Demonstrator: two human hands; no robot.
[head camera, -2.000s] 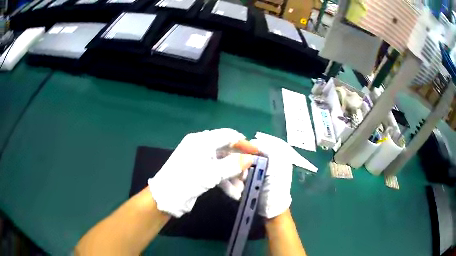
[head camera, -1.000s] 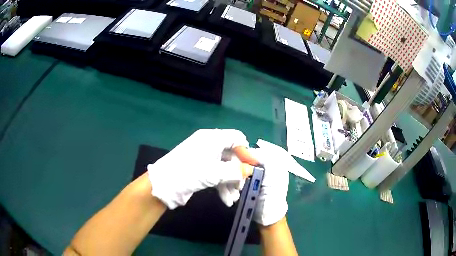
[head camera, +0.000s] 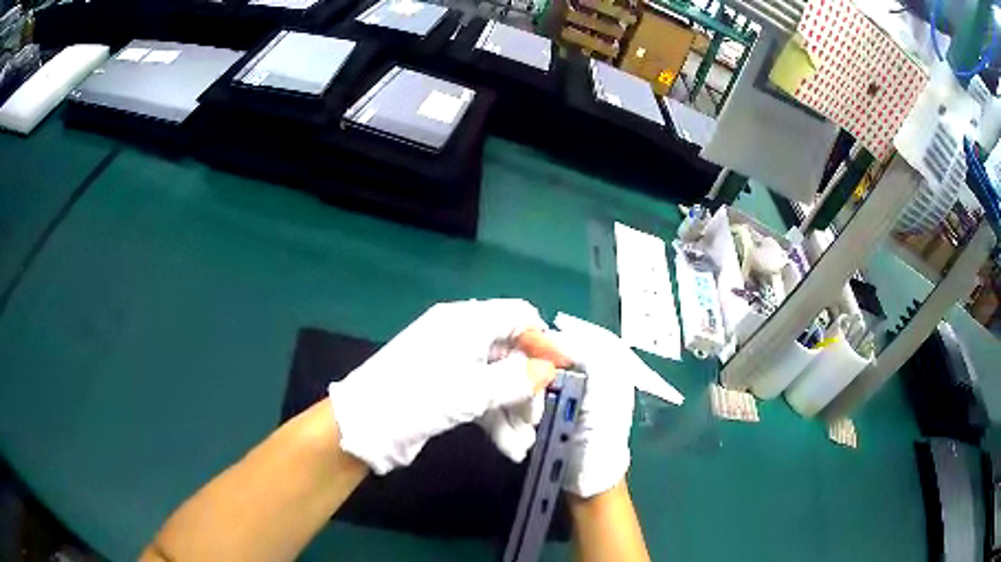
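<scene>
A slim dark grey laptop is held on edge, its port side facing up, and its lower end runs out of the bottom of the picture. My left hand, in a white glove with bare thumb and fingertip showing, is at the laptop's upper corner. My right hand, also in a white glove, is closed around the laptop's right side near the same corner. A flat black foam pad lies on the green mat below. A white pointed strip lies just right of my right hand.
Laptops lie on black foam at the back left. A white printed card, a narrow white box, a full parts bin and pen cups are at the right, by pale posts. Dark panels lie far right.
The camera view has shifted slightly. My hands stay at the same laptop corner, with only small movement of the fingers.
</scene>
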